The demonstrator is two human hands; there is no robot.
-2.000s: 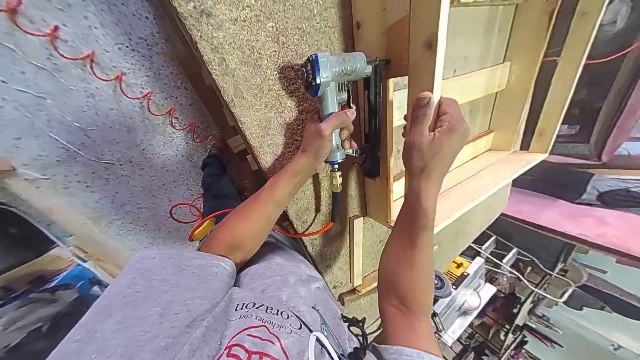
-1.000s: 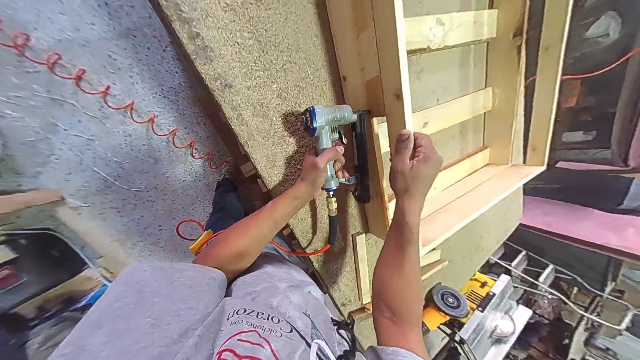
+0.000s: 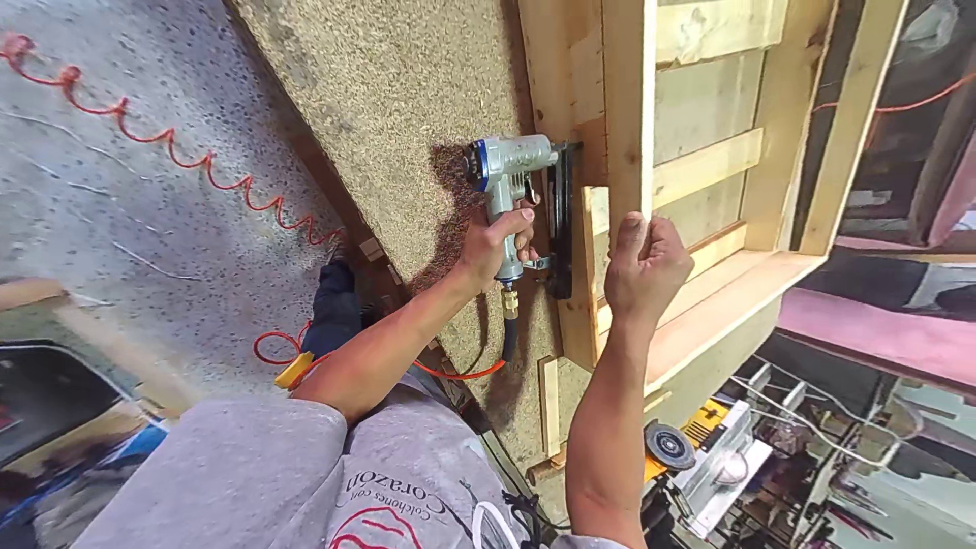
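My left hand (image 3: 499,244) grips the handle of a pneumatic stapler or nailer (image 3: 518,156), silver with a blue cap. Its black magazine (image 3: 563,229) runs alongside a wooden frame (image 3: 793,137), and its nose is close to the frame's near side. A black hose end and orange air hose (image 3: 465,375) hang from the handle. My right hand (image 3: 648,263) is closed around the lower end of a light wooden board (image 3: 629,99) on that near side, thumb on top. Whether the nose touches the wood cannot be told.
The frame, with several cross slats (image 3: 709,164), lies on a speckled board surface (image 3: 396,99). A short wood strip (image 3: 549,408) lies near its lower edge. A coiled red hose (image 3: 210,171) crosses at left. A yellow power tool with a round disc (image 3: 669,446) is at lower right.
The view has shifted slightly. Both hands keep their holds on the tool and the board.
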